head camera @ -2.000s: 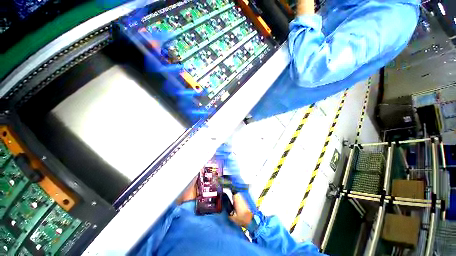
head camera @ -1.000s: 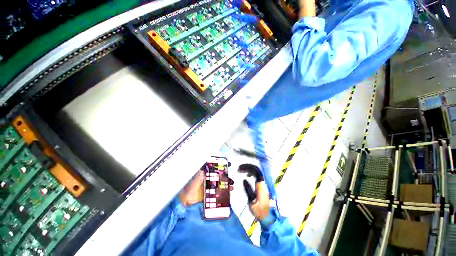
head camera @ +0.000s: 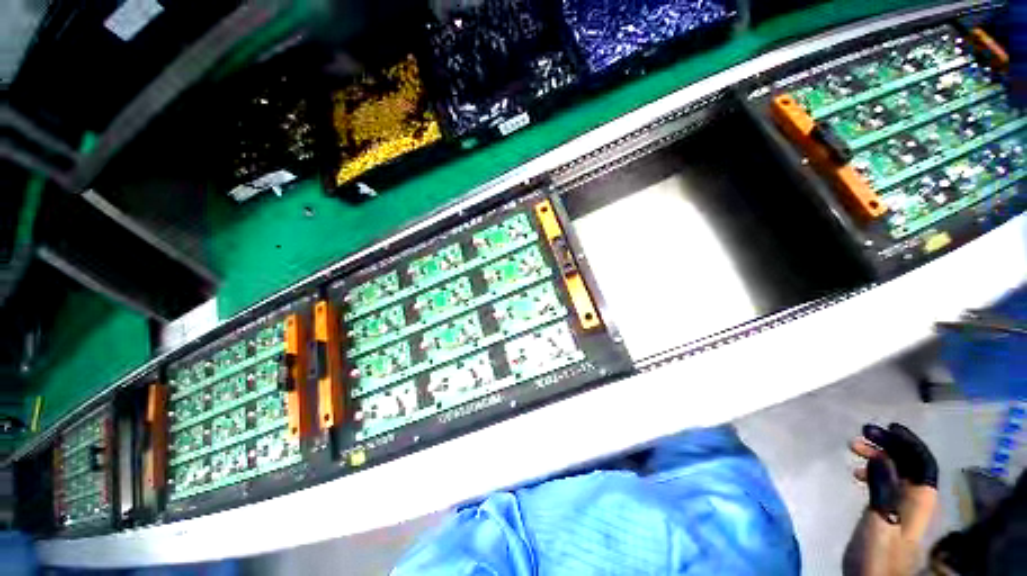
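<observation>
My right hand (head camera: pixel 898 489) is at the lower right edge, below the line, with black coverings on some fingers. Its fingers are slightly curled and apart, and I see nothing in it. My left hand is not in view; a blue sleeve or smock (head camera: pixel 619 523) fills the bottom middle. In front lies a black pallet (head camera: pixel 473 411) with rows of green circuit boards (head camera: pixel 447 298) and orange clamps (head camera: pixel 569 264) at both ends. A second pallet of boards (head camera: pixel 231 405) lies against it on the left. Another pallet (head camera: pixel 912 129) lies at the upper right.
A pale rail (head camera: pixel 507 444) runs along the near side of the line. A bright plate (head camera: pixel 676 270) shows in the gap between pallets. Behind, on a green mat (head camera: pixel 265 242), stand bins of yellow components (head camera: pixel 389 118), dark components (head camera: pixel 496 68) and blue-violet components (head camera: pixel 642 28).
The view has swung left along the line, bringing the bins and more pallets into sight. The phone, my left hand and the neighbouring person's arm have left the picture. My right hand is now farther right.
</observation>
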